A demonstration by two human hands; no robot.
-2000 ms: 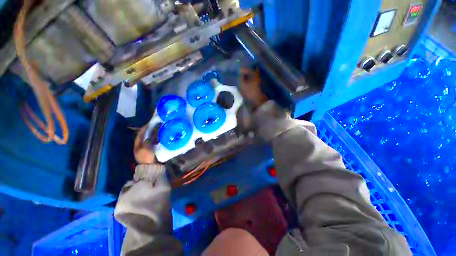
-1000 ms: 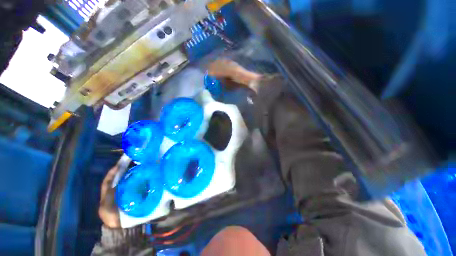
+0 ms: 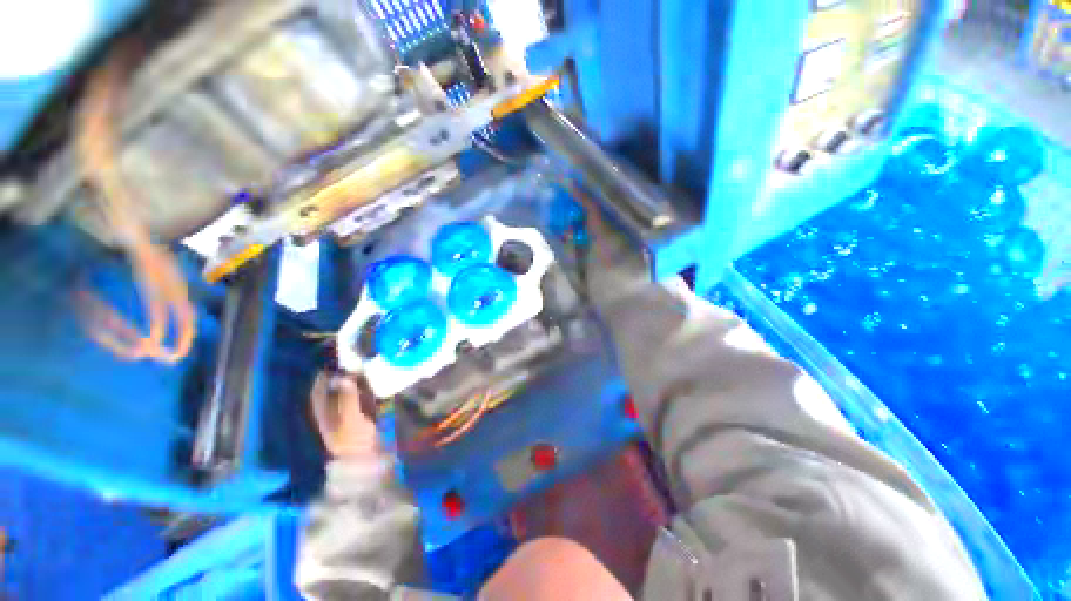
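The white tray (image 3: 514,315) lies on the machine's lower fixture (image 3: 470,378), between the two guide columns. Several round, shiny blue parts (image 3: 483,295) sit in it, grouped in two rows. My left hand (image 3: 348,420) is at the tray's lower left corner; blur hides whether its fingers grip the edge. My right hand (image 3: 605,244) is beyond the tray's right end, beside the right column. It holds a small blue part (image 3: 568,218), dark and blurred, at its fingers.
The upper tooling (image 3: 364,182) with yellow edge ends hangs above and behind the tray. Guide columns (image 3: 231,370) stand at both sides. Orange cables (image 3: 147,294) hang at left. Red buttons (image 3: 543,457) and a red stool (image 3: 587,511) are below. A crate (image 3: 846,405) of blue parts is at right.
The view leaned in, then drew back. My right hand has taken the small blue part from behind the tray and moved right with it. My left hand is slightly lower at the tray's corner.
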